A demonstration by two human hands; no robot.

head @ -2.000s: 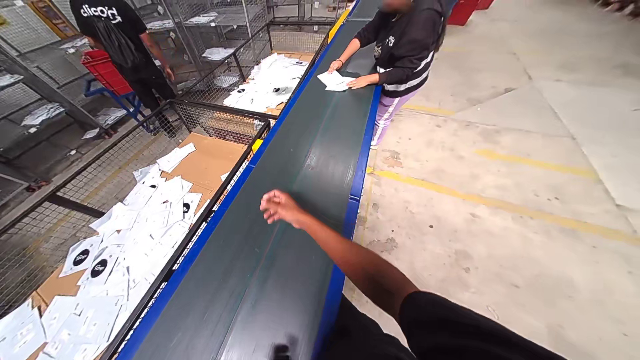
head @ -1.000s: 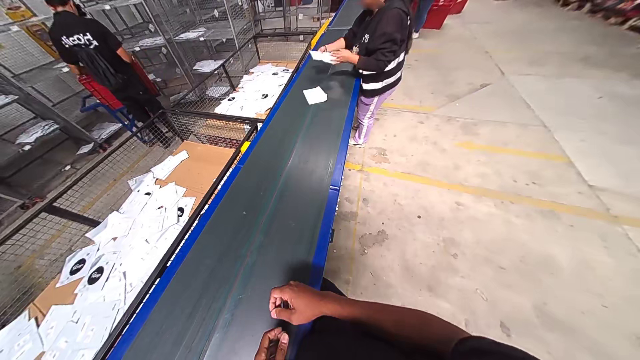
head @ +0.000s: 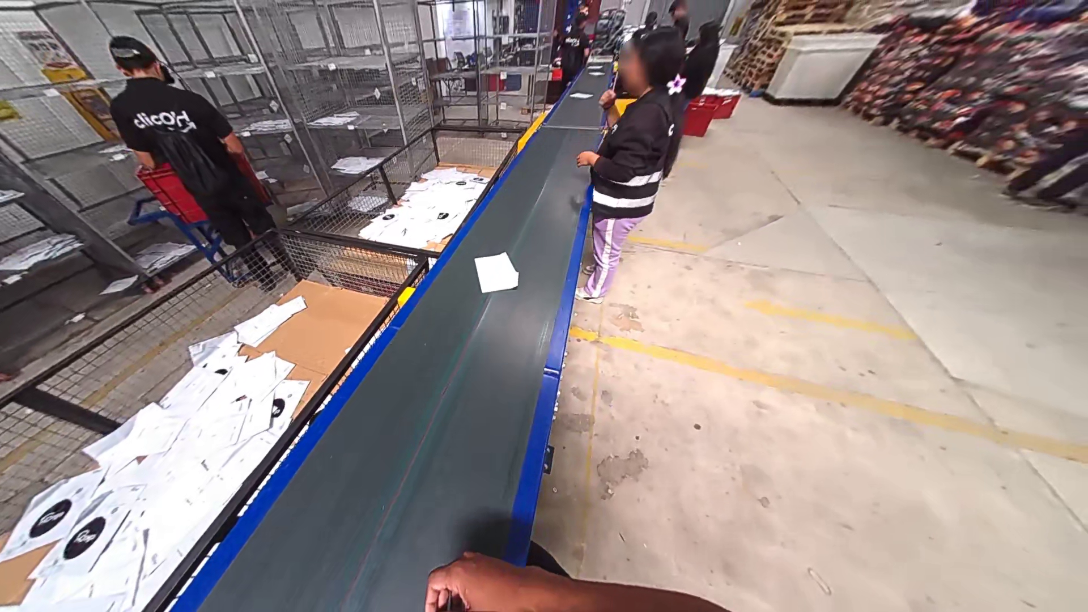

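My right hand (head: 472,585) is at the bottom edge over the near end of a dark conveyor belt (head: 425,425), with its fingers curled and partly cut off. Whether anything is inside the fingers cannot be seen. My left hand is out of view. A white packet (head: 496,273) lies flat farther up the belt, apart from my hand. Beyond it, smaller white packets (head: 581,95) lie on the belt.
Left of the belt stand mesh-sided bins holding white packets (head: 229,399) and cardboard (head: 327,327). A co-worker (head: 633,153) stands at the belt's right side; another (head: 183,153) stands by a red crate (head: 172,191) near wire shelving. Blue rails (head: 535,442) edge the belt.
My right hand has drawn back from over the belt to its near right edge. The white packet on the belt has come nearer since a second ago. The co-worker no longer holds a packet over the belt.
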